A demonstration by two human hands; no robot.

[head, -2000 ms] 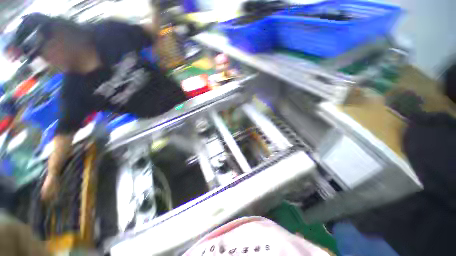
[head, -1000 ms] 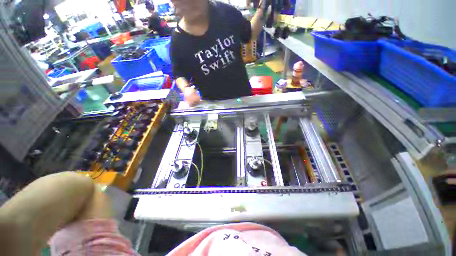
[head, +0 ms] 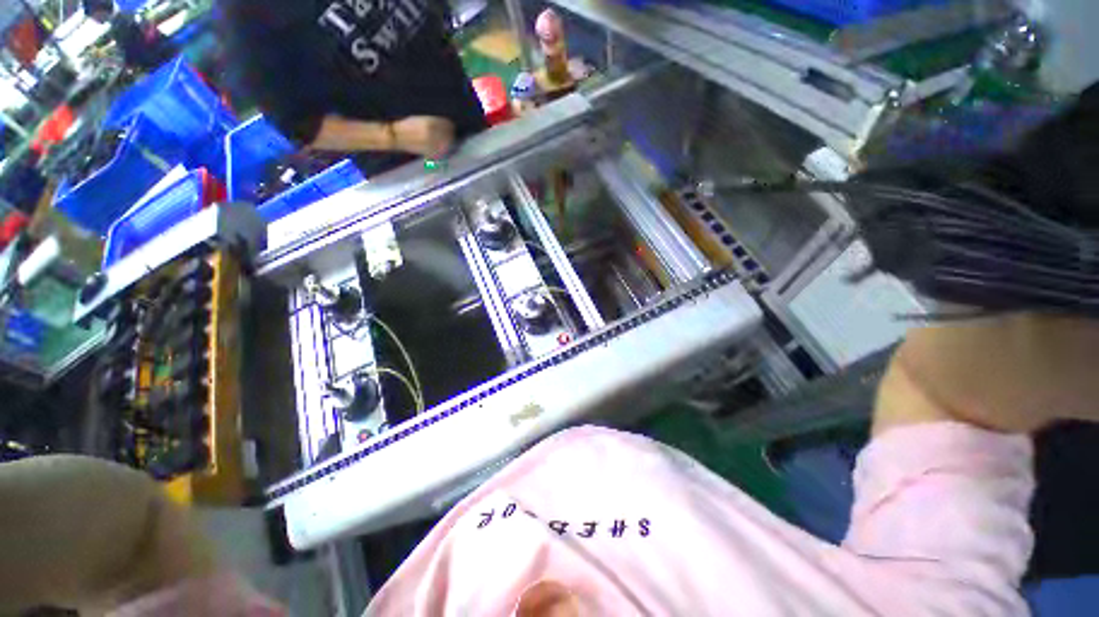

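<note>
Black cords [head: 976, 247] hang in a thick bundle at the right, against my bare right forearm [head: 964, 368]. The forearm runs to the right edge; my right hand cannot be seen, so what holds the bundle is unclear. My left forearm [head: 84, 530] is blurred at the lower left and cut off by the edge, with the left hand out of the picture. An orange-yellow tray [head: 225, 362] filled with black adapters [head: 181, 350] lies on the line at the left, beyond my left arm.
The conveyor's pale edge rail [head: 518, 416] runs in front of me. Metal posts on plates [head: 530, 311] stand between the rails. A person in a black shirt [head: 362, 72] leans across the line. Blue baskets [head: 175, 121] stand behind at left; a raised shelf [head: 723, 60] is at upper right.
The view has turned and tilted down. The bundle of black cords and my right arm have come into view at the right. The opposite person's raised arm no longer shows.
</note>
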